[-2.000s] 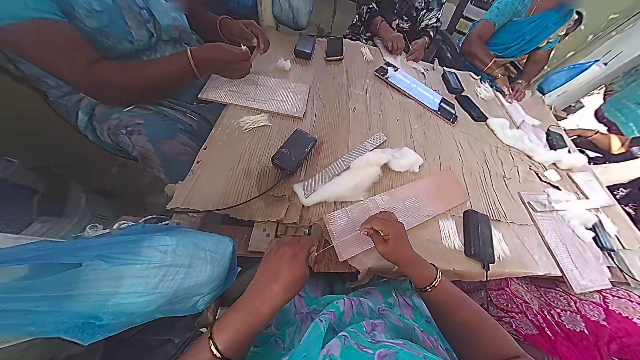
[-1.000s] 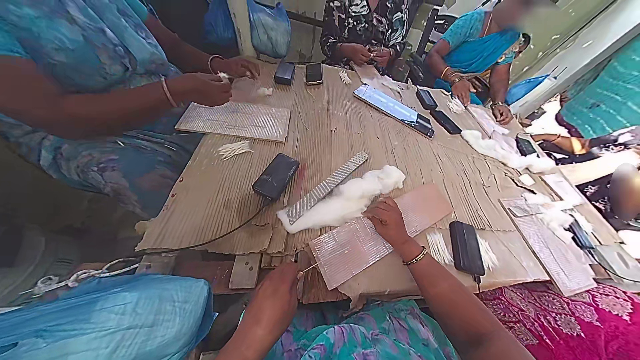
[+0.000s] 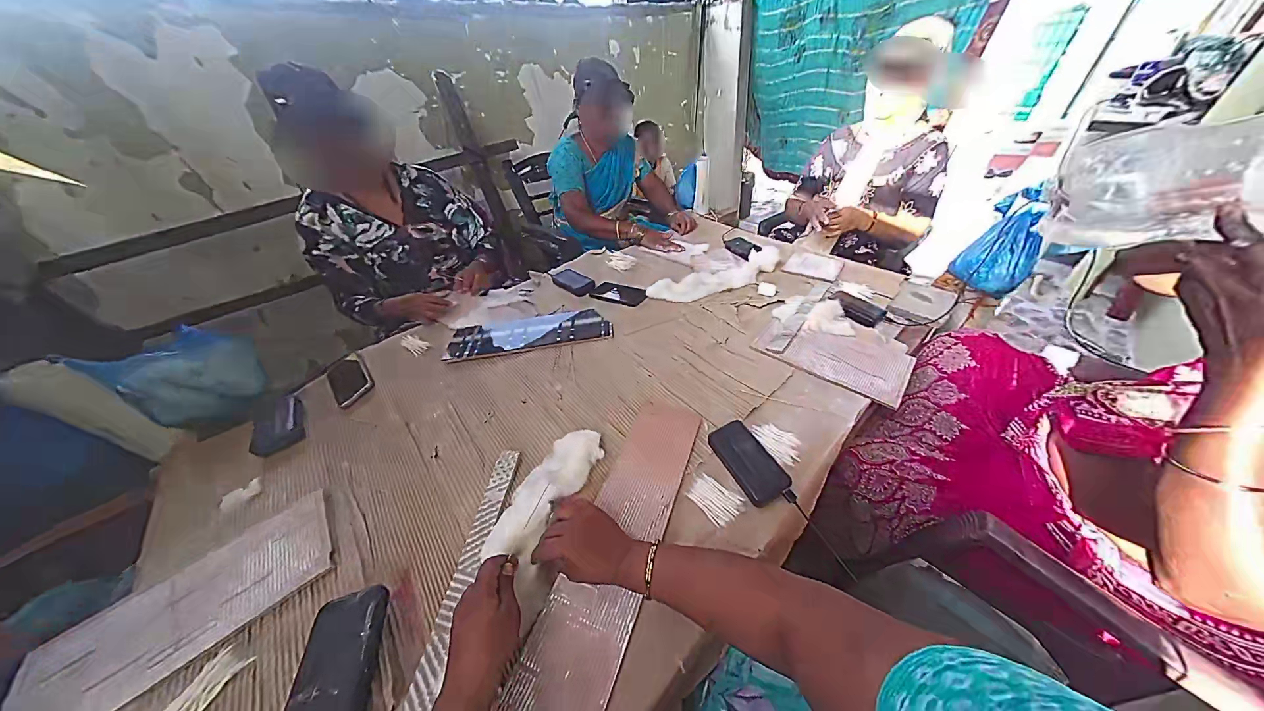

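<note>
A long roll of white cotton wool (image 3: 558,472) lies on the corrugated cardboard table cover, between a patterned metallic strip (image 3: 464,563) and a ridged, shiny board (image 3: 647,474). My left hand (image 3: 486,622) is at the near end of the cotton, thumb up, with what looks like a thin stick between its fingers. My right hand (image 3: 583,541) rests against the cotton's right side, its fingertips bent and partly hidden; whether they grip the cotton is unclear. Thin white cotton wicks (image 3: 716,501) lie right of the board beside a black corded device (image 3: 750,462).
Another ridged board (image 3: 188,602) and a black case (image 3: 341,647) lie at the near left. A phone (image 3: 350,380) and a dark box (image 3: 277,425) sit at the left edge. Several people sit around the table (image 3: 415,444). A person's arm (image 3: 1210,434) reaches up at the right.
Both hands have moved from the ridged board to the cotton wool. The view has swung up and to the right, bringing the wall and more people into sight.
</note>
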